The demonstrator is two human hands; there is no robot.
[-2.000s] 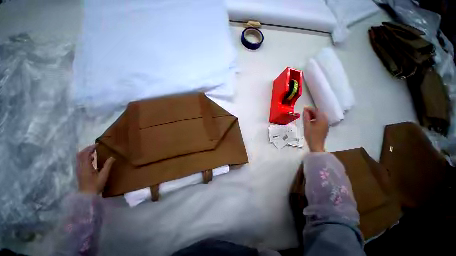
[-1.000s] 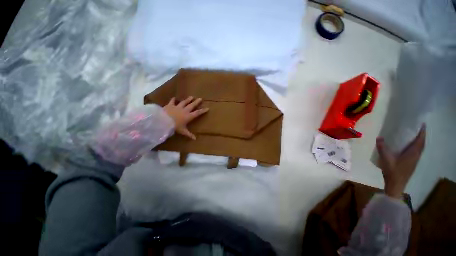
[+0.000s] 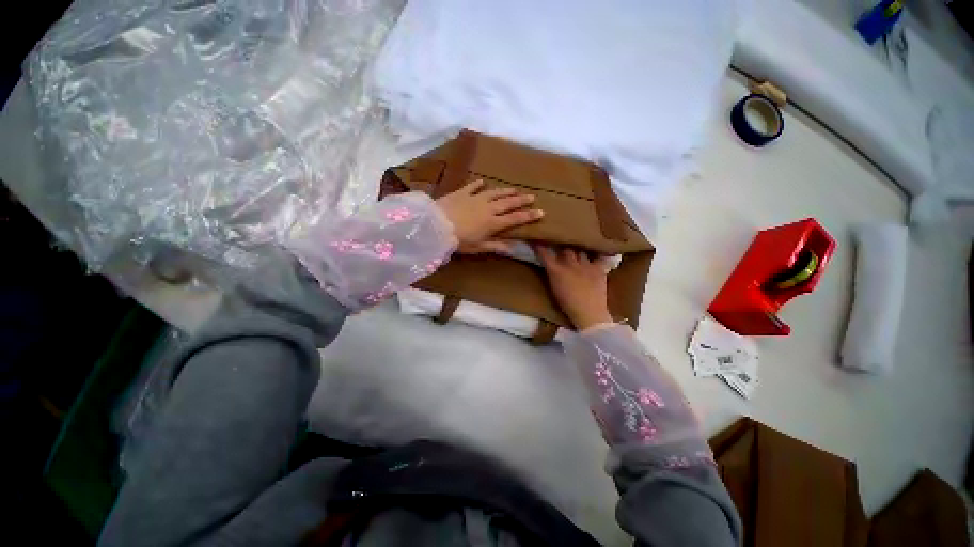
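The brown bag (image 3: 598,219) lies flat in front of me, its upper panel raised along an opening. White padding (image 3: 523,252) shows inside that opening. More white material with two brown straps shows at the bag's lower edge. My left hand (image 3: 483,217) lies over the upper panel, fingers spread on top and thumb at the opening's edge. My right hand (image 3: 577,286) reaches into the opening from below; its fingertips are hidden, so its grip cannot be told.
White tissue paper (image 3: 555,75) is behind the bag, clear plastic bags (image 3: 214,128) at left. At right are the red dispenser (image 3: 764,280), labels (image 3: 724,356), a small white roll (image 3: 876,299), a dark tape roll (image 3: 756,120) and more brown bags (image 3: 801,486).
My right hand has moved left from the white rolls to the bag's opening. One white roll is gone from beside the dispenser. The bag's upper panel is raised, with white inside.
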